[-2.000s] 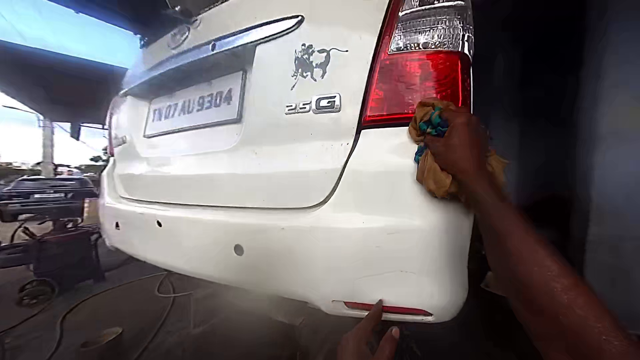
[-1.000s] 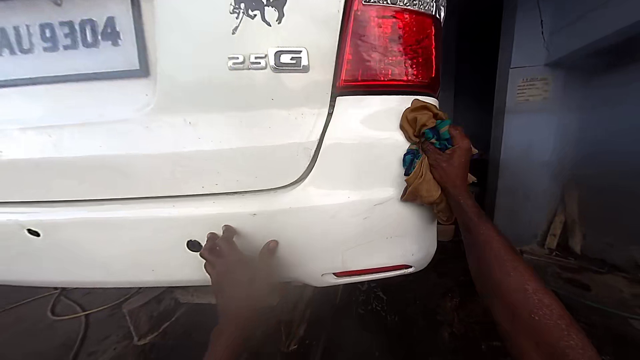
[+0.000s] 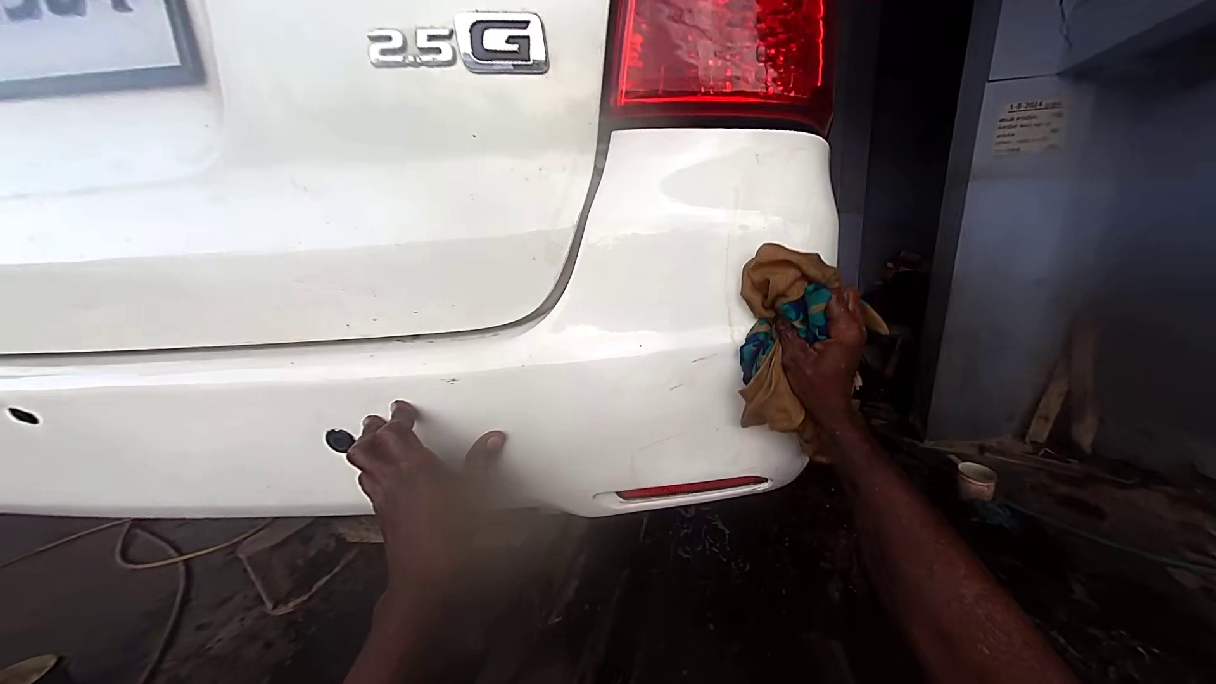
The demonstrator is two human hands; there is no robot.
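Note:
My right hand (image 3: 825, 356) grips a bunched tan cloth (image 3: 774, 404) with a blue-green patterned part, pressed against the right corner of a white car's rear bumper (image 3: 608, 399). The red tail light (image 3: 722, 57) is above that corner, and a narrow red reflector (image 3: 693, 488) lies low on the bumper, left of the cloth. My left hand (image 3: 408, 456) rests on the bumper with fingers apart, just right of a round dark hole (image 3: 339, 440); it holds nothing. Part of its wrist is blurred. Faint scratches show on the bumper between the hands.
Hoses (image 3: 176, 579) lie on the dark, wet-looking ground at lower left. A small pale cup (image 3: 977, 481) stands on the floor at right, near wooden pieces (image 3: 1050, 404) leaning on a grey-blue wall (image 3: 1121, 237). A paper (image 3: 1029, 127) bearing writing is on the wall.
My right hand and the cloth have moved down from beside the tail light to the bumper corner. My left hand has gone from near the reflector to beside the hole. The view is closer.

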